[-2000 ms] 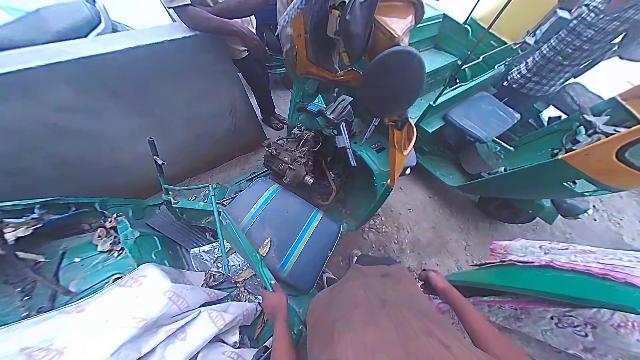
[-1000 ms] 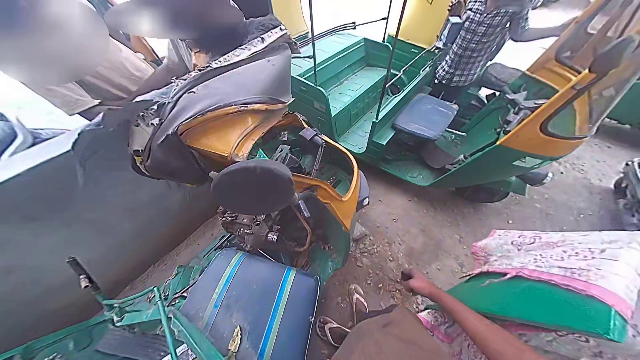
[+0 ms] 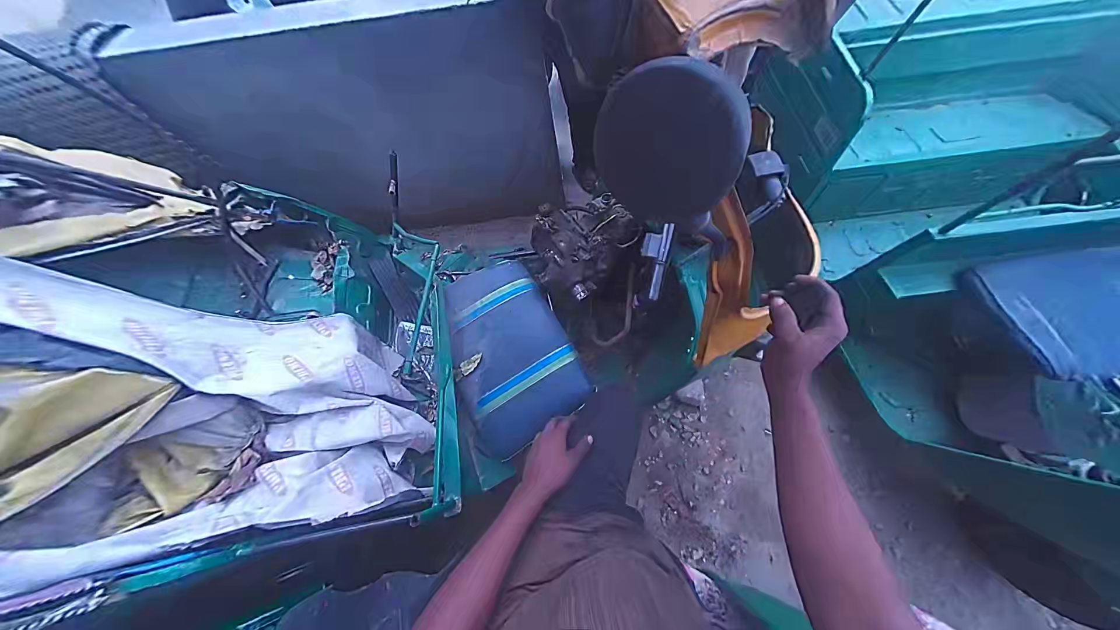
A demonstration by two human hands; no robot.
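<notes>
My left hand (image 3: pixel 553 457) rests at the near edge of a blue padded seat (image 3: pixel 516 354) with light blue and green stripes, beside my thigh. My right hand (image 3: pixel 805 324) is raised with curled fingers next to the orange front body panel (image 3: pixel 731 302) of a green auto-rickshaw; a small dark thing shows at its fingertips, too unclear to name. Beyond the seat lies a dirty engine or mechanical assembly (image 3: pixel 582 245). A round black pad (image 3: pixel 672 138), its kind unclear, covers part of the handlebar area. A dry leaf (image 3: pixel 470 365) lies on the seat.
At left, printed white sheeting (image 3: pixel 332 420) covers part of a green vehicle body. A grey wall (image 3: pixel 350 114) stands behind. To the right is another green auto-rickshaw with a blue seat (image 3: pixel 1050 306). Stony ground (image 3: pixel 709 464) lies between the vehicles. A person's dark-clothed leg (image 3: pixel 586 96) shows at the top.
My right hand has moved up to beside the orange panel. My left hand, out of view one second ago, shows at the seat's edge. The view has swung left and down.
</notes>
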